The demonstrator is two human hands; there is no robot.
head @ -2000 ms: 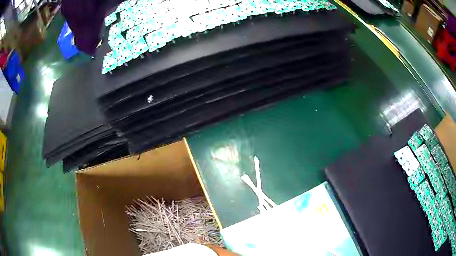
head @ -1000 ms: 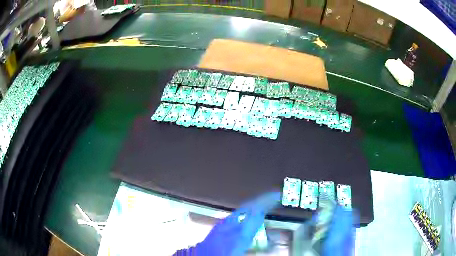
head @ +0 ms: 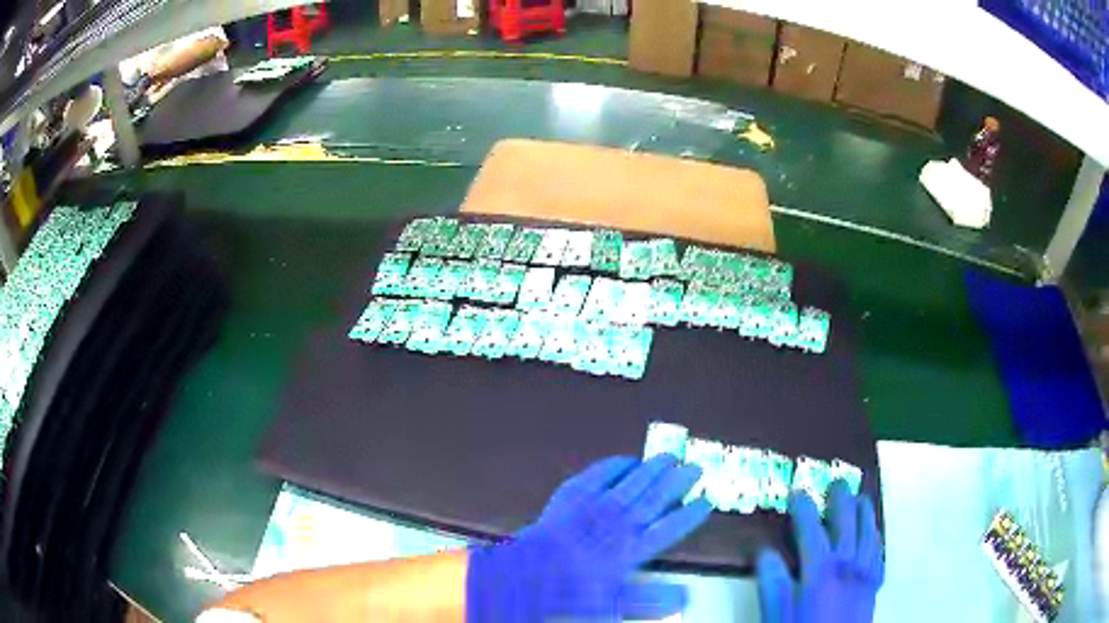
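Note:
My left hand [head: 608, 529], in a blue glove, lies at the front of the black foam sheet [head: 487, 420], fingers spread, fingertips touching the left end of a short row of circuit boards [head: 754, 477]. My right hand [head: 833, 554], also gloved, has its fingers apart at the front edge of the row's right end. The boards lie side by side; the leftmost stands out slightly behind the others. Three longer rows of green-white boards [head: 523, 329] lie across the back of the foam. Neither hand lifts a board.
Stacked black foam sheets [head: 122, 353] with boards on top [head: 49, 292] stand at left. White strips [head: 209, 560] lie near the front left. A brown board [head: 620, 189] is behind the foam. A panel strip [head: 1024, 566] lies on the light-blue sheet [head: 936, 511] at right.
The view has swung from the stack and waste carton to the foam. Since the last earlier frame, the front row has gained boards and closed up, and my hands have moved onto it.

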